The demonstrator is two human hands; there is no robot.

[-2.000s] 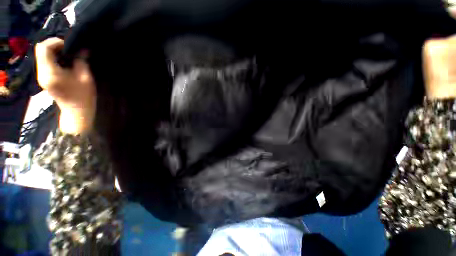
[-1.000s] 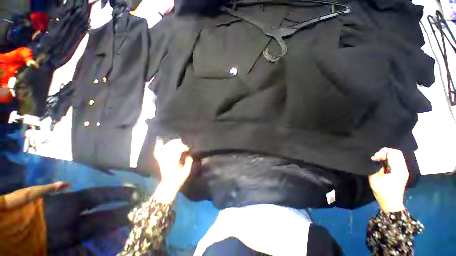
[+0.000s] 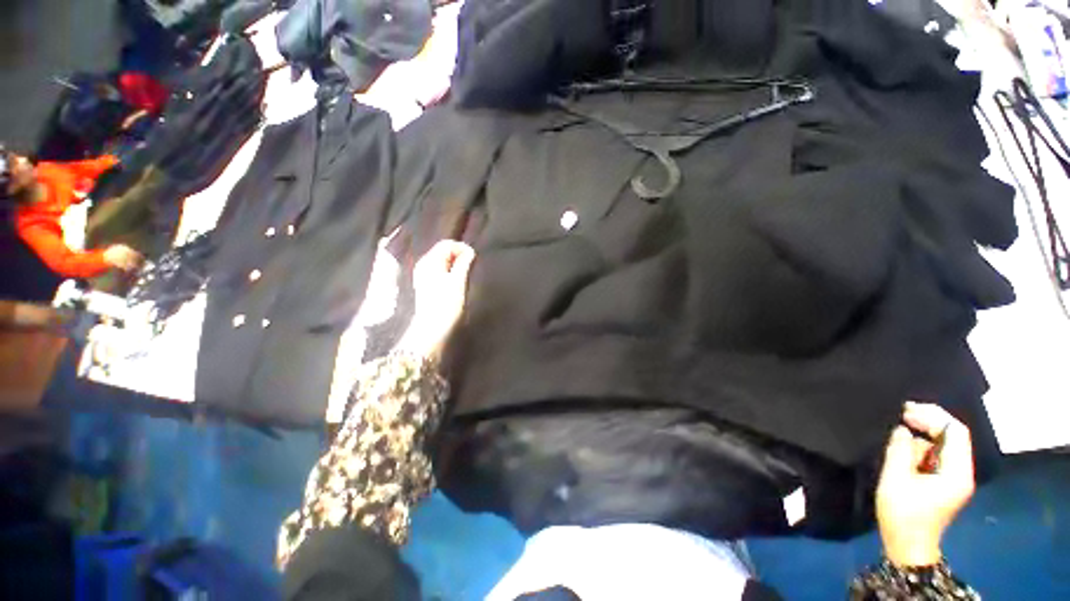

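A black coat lies spread in front of me, with its lower part overhanging the near side. Its shiny black lining shows below the hem, with a small white label. My left hand is at the coat's left side, fingers together at the edge; whether they pinch cloth is unclear. My right hand is curled at the lower right hem around a small dark reddish thing, possibly thread snips, mostly hidden. A black hanger lies on the coat near a pale button.
A double-breasted dark coat with gold buttons lies at left on the white table. Jagged layered coat edges show at right, beside black hangers. A person in orange is at far left. The floor is blue.
The coat, raised two seconds ago, now lies flat. Since one second ago, my left hand has moved up from the hem to the coat's left side. My right hand remains at the lower right.
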